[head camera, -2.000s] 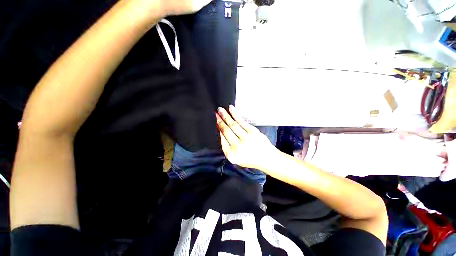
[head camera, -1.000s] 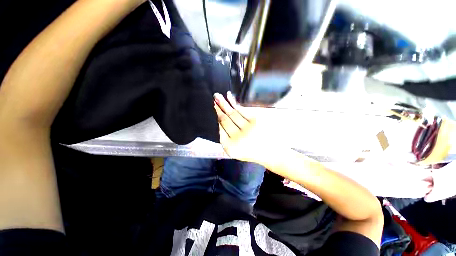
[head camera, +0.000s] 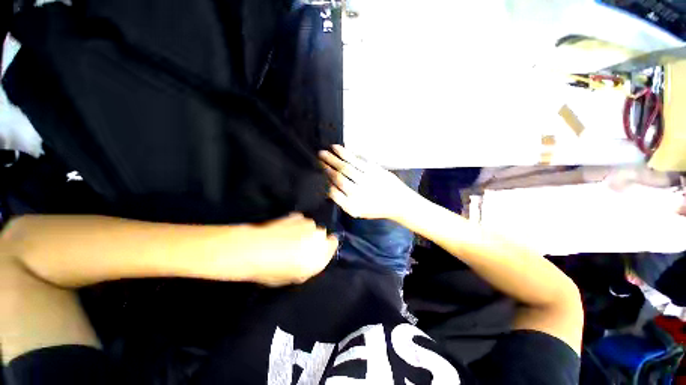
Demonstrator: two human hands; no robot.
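A large black garment (head camera: 173, 128) spreads over the left and middle of the head view. Its straight band edge (head camera: 323, 90) runs down along the white table. My right hand (head camera: 365, 186) has its fingertips on the lower part of this edge, holding the cloth; its thumb is hidden. My left hand (head camera: 301, 248) is curled at the garment's lower edge, close to my shirt, gripping the cloth; its fingertips are hidden. Small metal parts show at the top edge of the view, by the band's upper end.
The white table (head camera: 451, 113) lies right of the garment. Dark red scissors (head camera: 643, 120) and tan scraps (head camera: 571, 119) lie on its right side. Pale pink folded pieces (head camera: 579, 218) are at the right, beyond my right forearm. A blue item (head camera: 632, 353) is at the lower right.
My left hand has come down from the top edge to near my waist, and the garment is spread wider at left. My right hand stays by the band. The blurred machine view is gone.
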